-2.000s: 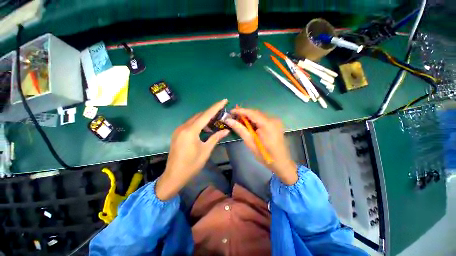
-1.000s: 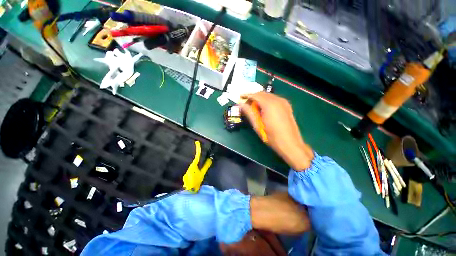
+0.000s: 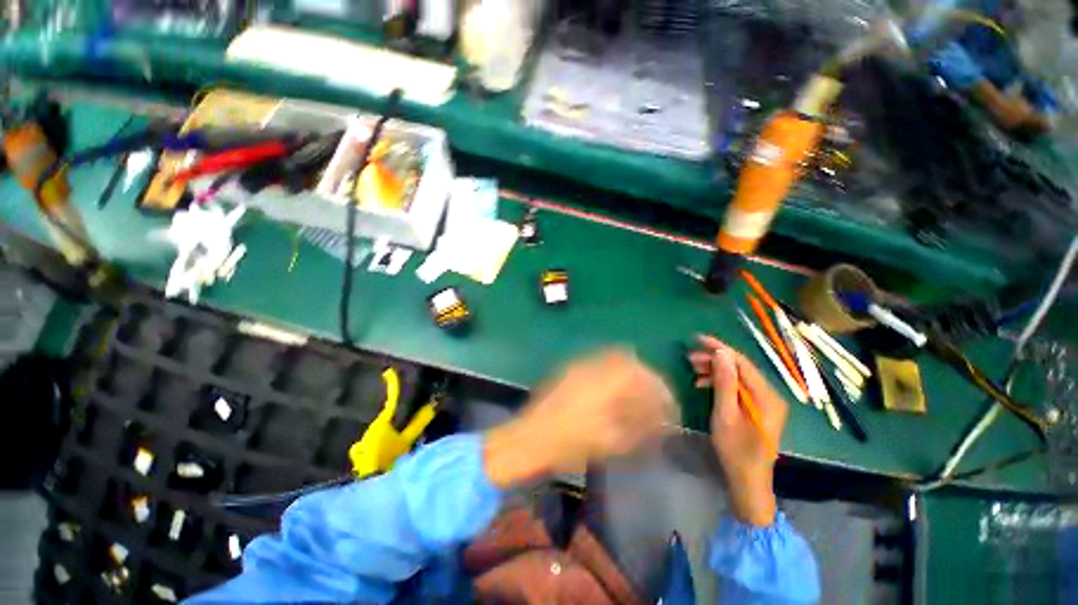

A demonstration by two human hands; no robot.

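Note:
My left hand [image 3: 597, 404] is blurred above the mat's front edge, its fingers curled; whether it holds anything cannot be told. My right hand [image 3: 745, 431] is to its right, with the orange pry stick [image 3: 751, 408] held across the palm. A small dark patch shows by its fingertips, too unclear to name. Two open black cases with gold and white insides lie on the green mat, one nearer the papers [image 3: 448, 307] and one further right [image 3: 553, 286]. Neither hand touches them.
Orange and white sticks [image 3: 804, 355] lie right of the hands, near a brown pot [image 3: 838, 296] and sponge [image 3: 901, 385]. An orange-black screwdriver [image 3: 768, 177] hangs behind. A parts box [image 3: 396, 177], pale papers [image 3: 473, 242] and cable are left. A yellow tool [image 3: 384, 437] sits above the black trays [image 3: 284, 425].
The view has swung back rightward. My right hand has left the case by the papers and moved right, keeping the orange stick. My left hand, hidden behind my right arm before, now shows.

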